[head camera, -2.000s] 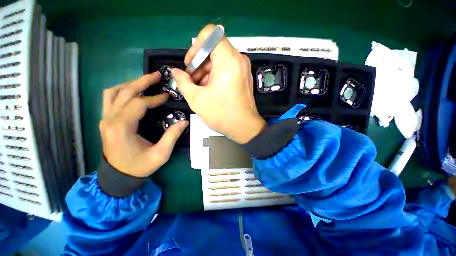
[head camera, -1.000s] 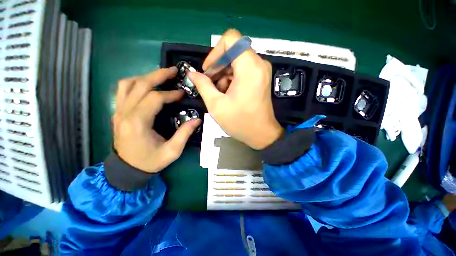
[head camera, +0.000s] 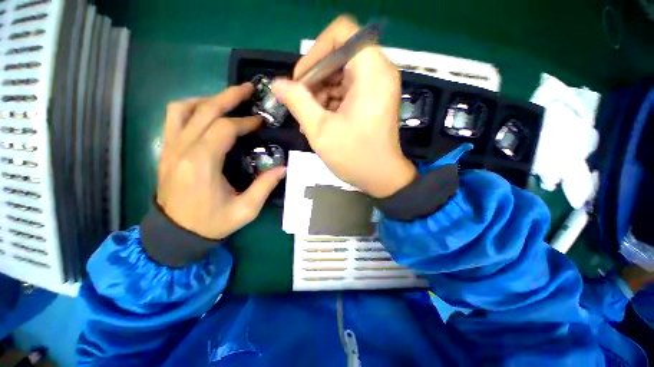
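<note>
A small black watch housing (head camera: 269, 107), metallic inside, stands tilted in the upper left pocket of the black foam tray (head camera: 535, 118). My left hand (head camera: 204, 165) has its index and middle fingertips at the housing's left side, its thumb beside a second housing (head camera: 264, 159) in the pocket below. Whether the fingers grip the housing is hard to tell. My right hand (head camera: 351, 118) holds grey tweezers (head camera: 340, 56) like a pen, with its thumb at the housing's upper right. The tweezers' tips are hidden behind the fingers. More housings sit in pockets to the right.
A white slotted plate (head camera: 344, 276) and a white sheet with a grey patch (head camera: 343, 212) lie at the tray's front. Stacked white plates (head camera: 29, 143) stand left. Crumpled white wipe (head camera: 566, 136) and a white tube (head camera: 571, 231) lie right. A person's hand (head camera: 634, 275) shows at the right edge.
The view has shifted a little. The right hand and tweezers have tilted slightly, with the tweezers' rear end further right. The left hand keeps its place around the same housing.
</note>
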